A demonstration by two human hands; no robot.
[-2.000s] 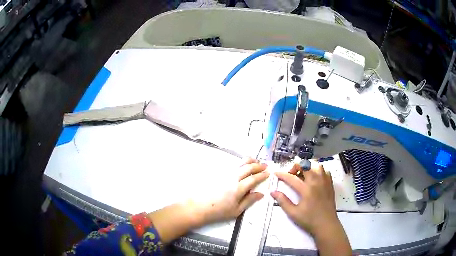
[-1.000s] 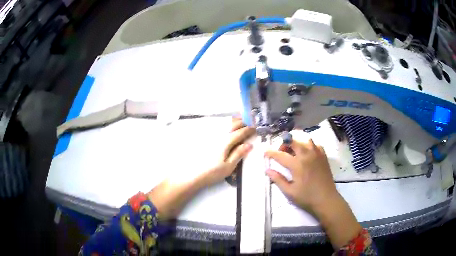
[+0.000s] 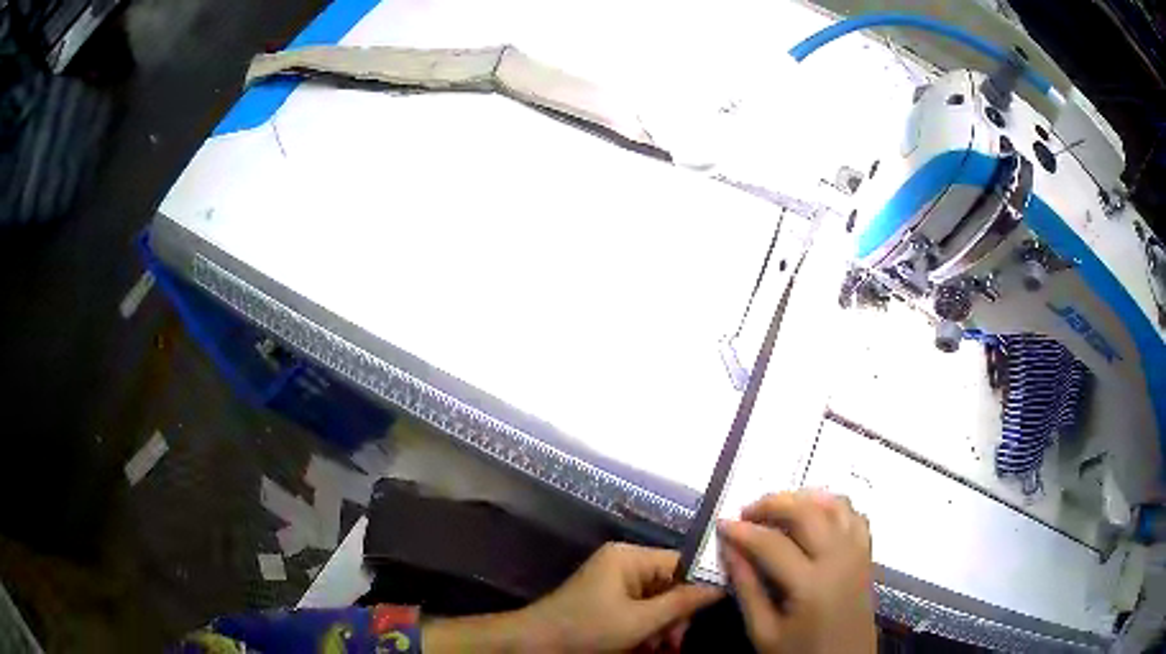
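A long narrow white fabric strip [image 3: 754,422] with a dark edge runs from the presser foot area [image 3: 882,284] down to the front table edge. My left hand [image 3: 627,598] pinches its near end at the table edge. My right hand [image 3: 806,569] has its fingertips on the same end, from the right. Sewn grey-beige strips [image 3: 422,68], joined end to end, lie left of the needle and trail towards it. The needle tip is too small to make out.
The white machine head [image 3: 953,192] with blue stripe stands at the right. A striped cloth [image 3: 1038,403] hangs under its arm. A ruler band [image 3: 422,406] follows the front edge. A blue crate [image 3: 301,390], dark cloth [image 3: 448,543] and pale scraps [image 3: 301,517] lie below.
The view has swung left and down. Both hands have moved from beside the presser foot to the strip's near end at the table edge.
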